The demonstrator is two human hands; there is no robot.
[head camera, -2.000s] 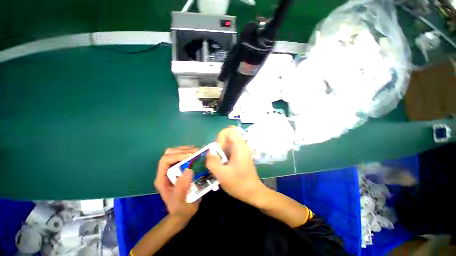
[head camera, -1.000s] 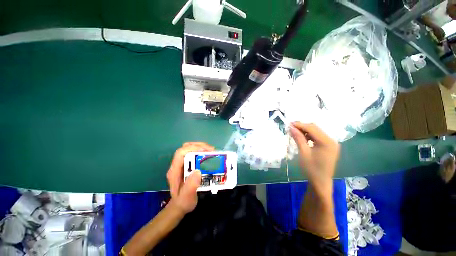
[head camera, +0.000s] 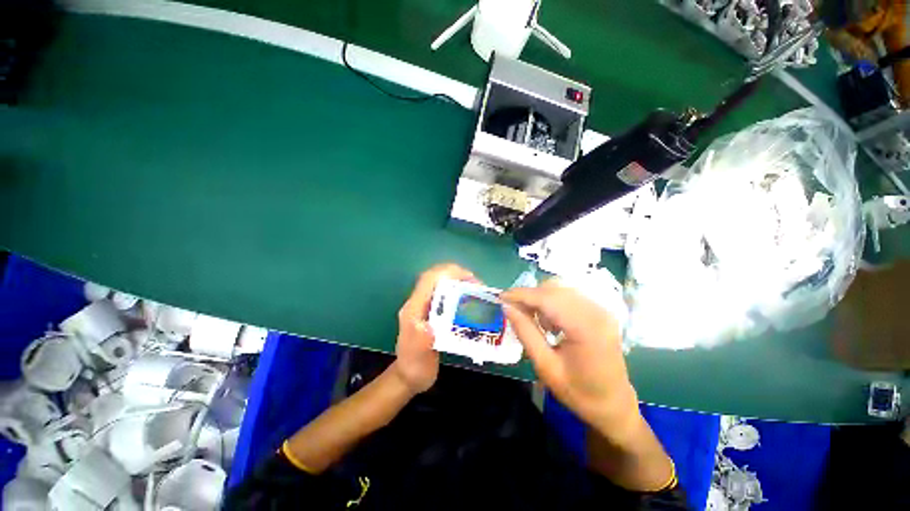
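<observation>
A white housing shell point(head camera: 451, 337) is held over the bench's front edge, open side up. A blue patch and red wire or parts show inside it. My left hand point(head camera: 427, 324) grips the shell's left side. My right hand point(head camera: 574, 344) is at the shell's right side, its thumb and finger pinched at the upper right of the opening. Whether a small part is between those fingertips cannot be made out.
The grey screw feeder point(head camera: 522, 150) stands behind the hands. A black electric screwdriver point(head camera: 609, 180) hangs slanted beside it. A large clear bag of white parts point(head camera: 748, 230) lies right. White housings fill the left blue bin point(head camera: 254, 399). A cardboard box point(head camera: 878, 317) is far right.
My right hand has come back from the white parts at the right to the shell. The shell is slightly tilted now. The whole view has shifted and turned.
</observation>
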